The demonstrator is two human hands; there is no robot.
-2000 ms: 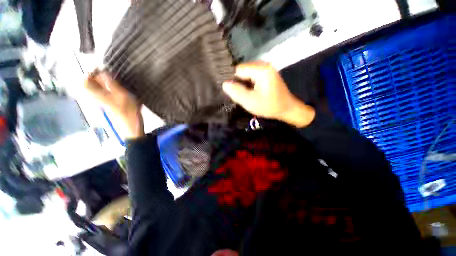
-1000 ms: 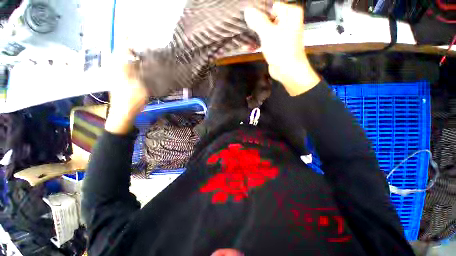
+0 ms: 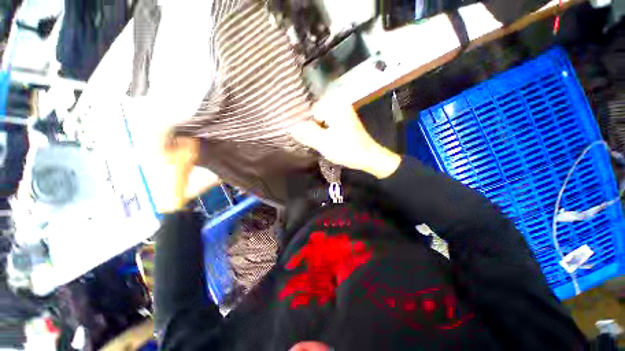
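A large dark brown striped garment panel (image 3: pixel 253 89) lies partly on the white table (image 3: pixel 103 233) and hangs over its edge towards my lap. My left hand (image 3: pixel 181 164) grips its left edge and is blurred. My right hand (image 3: pixel 342 137) pinches its right edge between thumb and fingers. The cloth between my hands is spread, with its lower part folded and dark. The fingertips of my left hand are hard to make out.
A large blue plastic crate (image 3: pixel 507 151) with a white cord and tag stands at the right. A small blue crate (image 3: pixel 218 257) with striped pieces (image 3: pixel 252 250) is by my lap. A narrow striped piece (image 3: pixel 144 48) lies at the upper left. A whitish machine housing (image 3: pixel 58 178) is at the left.
The view has turned. Compared with one second ago, my hands appear lower in the picture and the panel is spread out more, with more of it showing. Both hands still hold cloth.
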